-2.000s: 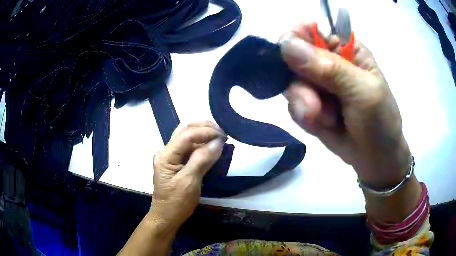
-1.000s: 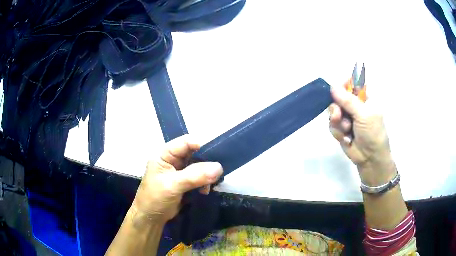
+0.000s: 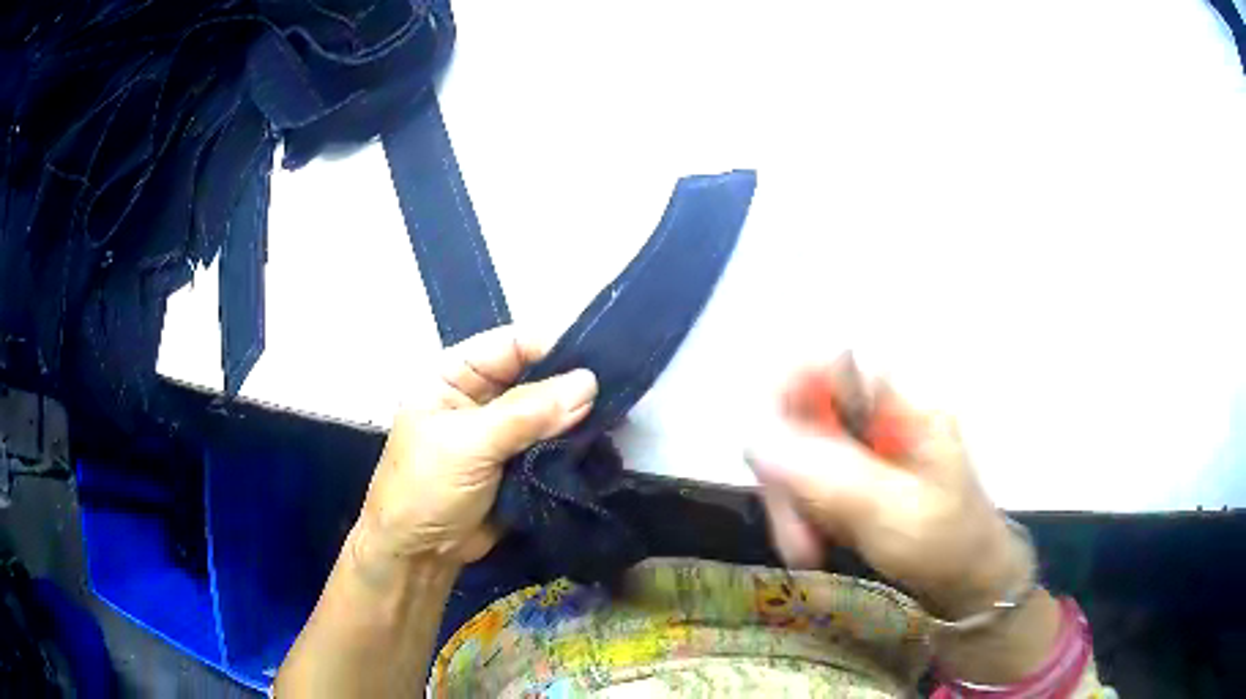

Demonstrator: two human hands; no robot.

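My left hand (image 3: 458,458) grips a dark denim waistband strip (image 3: 656,294) between thumb and fingers. The strip's squared end points up and away over the white table, with a pale stitch line along its edge. The rest of the strip is bunched below my left hand, over the table edge. My right hand (image 3: 875,478) is blurred, to the right of the strip and apart from it, holding orange-red thread snips (image 3: 861,410). The blades are too blurred to tell whether they are open.
A large tangled heap of dark strips (image 3: 137,137) lies at the left, with ends hanging down. One strip (image 3: 444,225) reaches from it toward my left hand. The white table (image 3: 957,205) has a dark front edge. Blue bins (image 3: 150,560) are below left. A dark piece shows at the top right corner.
My right hand has let go of the strip's end and moved down and left with the snips. The strip's free end now stands up from my left hand, and its remainder is bunched below.
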